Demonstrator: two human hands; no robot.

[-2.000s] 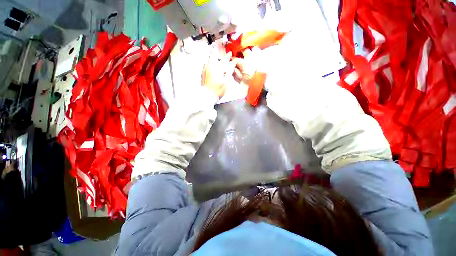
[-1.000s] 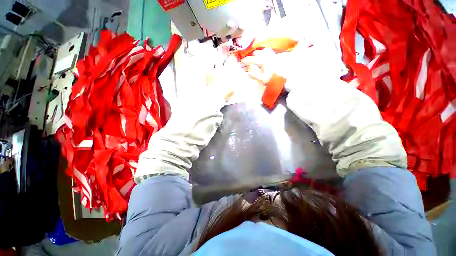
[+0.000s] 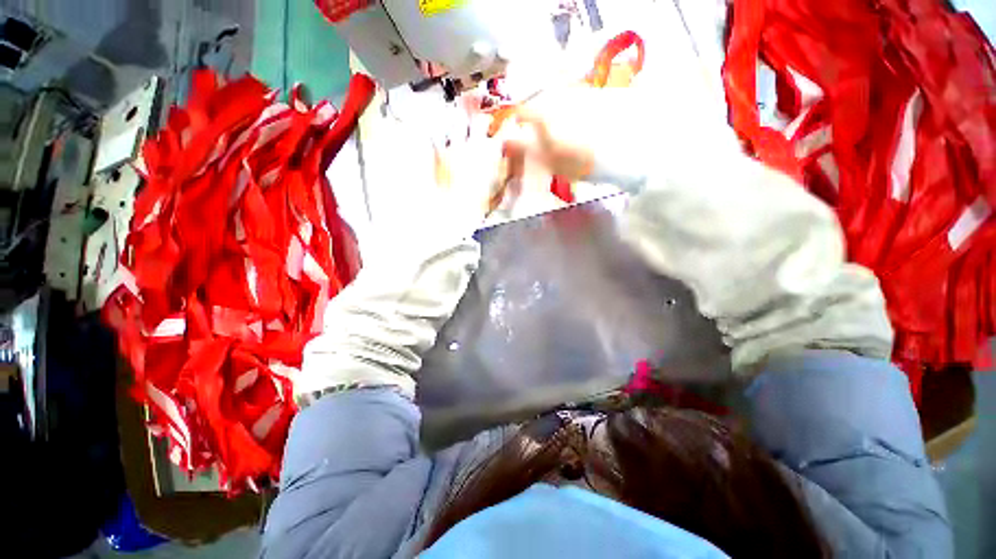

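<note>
A red strip [image 3: 618,52] shows orange under the lamp. It curls in a loop behind my right hand, with a red bit also showing below the fingers. My right hand [image 3: 549,151] is blurred and closed around the strip below the sewing machine head [image 3: 453,38]. My left hand [image 3: 467,164] is beside it on the overexposed white bed, its fingertips close to the right hand's. Glare hides whether it grips the strip. The needle and presser foot area [image 3: 464,84] is just above the fingertips.
A large heap of red strips [image 3: 235,262] lies beside my left arm, another [image 3: 863,164] by my right arm. A shiny metal plate [image 3: 568,311] lies between my forearms, with a pink-red tie [image 3: 641,378] at its near edge. Cardboard shows under the heaps.
The strip's far part has changed from lying flat to a raised loop. The orange end below my right hand is now mostly hidden. My right hand has moved left and is blurred.
</note>
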